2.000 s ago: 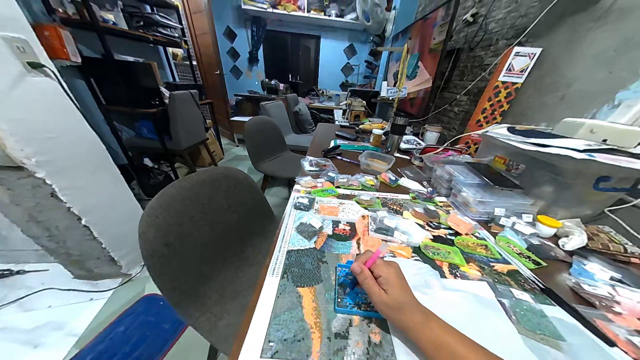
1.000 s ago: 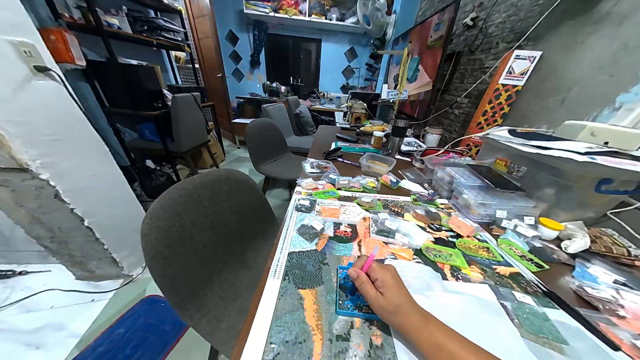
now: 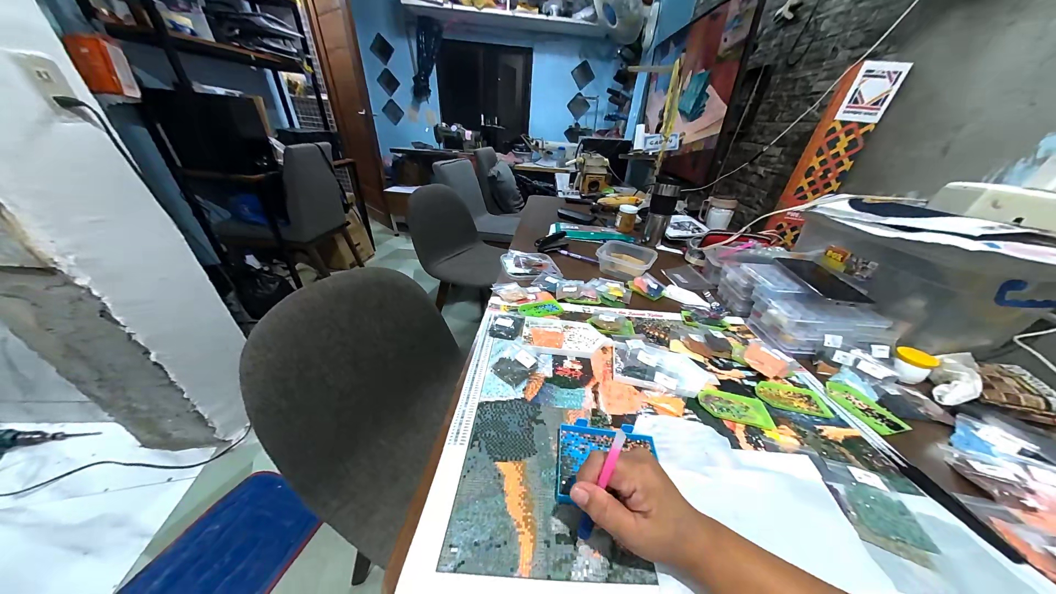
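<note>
My right hand (image 3: 635, 503) grips a pink diamond-painting pen (image 3: 612, 458), held upright with its clear end up. Beneath the hand, a blue plastic tray (image 3: 577, 437) of small drills rests on a partly covered diamond-painting canvas (image 3: 487, 511). The pen's lower end and the tray's lower right part are hidden by the fingers. White backing paper (image 3: 742, 495) lies over the canvas right of the hand. Green trays of drills, one of them (image 3: 737, 408) near the paper's upper edge, and small bags of drills lie on the canvas. My left hand is out of view.
Stacked clear plastic boxes (image 3: 800, 318) and a large storage bin (image 3: 924, 289) stand at the right. A yellow-lidded jar (image 3: 914, 363) is near them. An open plastic container (image 3: 625, 259) and a tumbler (image 3: 660, 213) stand farther back. A grey chair (image 3: 346, 396) adjoins the table's left edge.
</note>
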